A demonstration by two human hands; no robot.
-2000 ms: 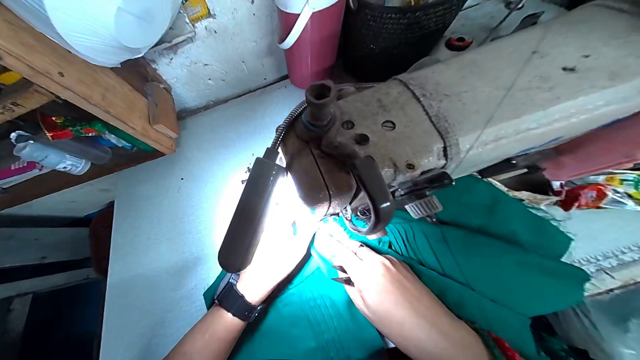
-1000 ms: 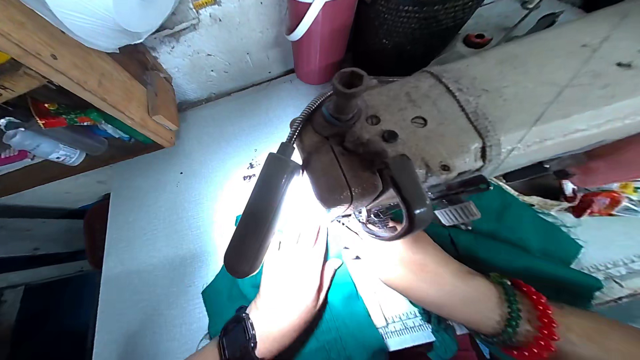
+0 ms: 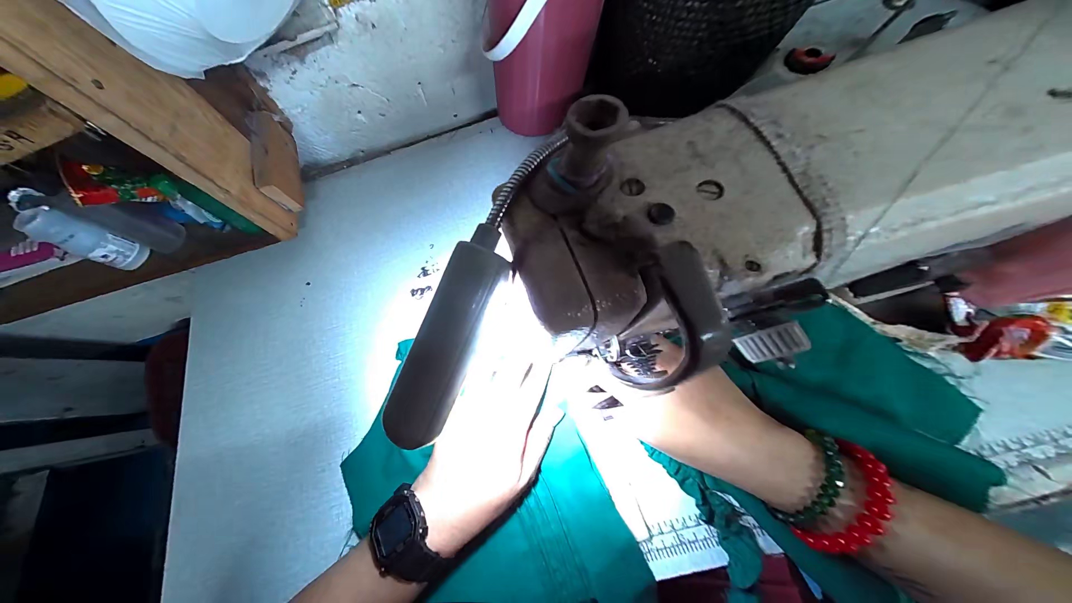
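Green fabric [image 3: 544, 536] lies across the bed of a sewing machine [image 3: 636, 226] and spreads to both sides. My left hand [image 3: 494, 435], with a black watch on the wrist, rests flat on the fabric left of the needle area; glare hides its fingertips. My right hand [image 3: 662, 402] reaches under the machine head beside the presser foot, its fingers partly hidden by the head and washed out by light. Whether it grips anything cannot be seen. A dark lamp [image 3: 448, 343] on a flexible neck shines on the work. A printed measuring scale [image 3: 682, 544] shows between the fabric parts.
At the left stands a wooden shelf [image 3: 167, 151] with a plastic bottle [image 3: 84, 237]. A pink bucket [image 3: 540, 67] and a black basket [image 3: 695, 50] stand behind the machine. The white tabletop [image 3: 260, 402] extends left of the fabric. Packets [image 3: 1013, 335] lie at the right.
My right hand has moved from the fabric in front of the needle area to beneath the machine head. The measuring scale, covered two seconds ago, now shows. My left hand lies flatter on the fabric.
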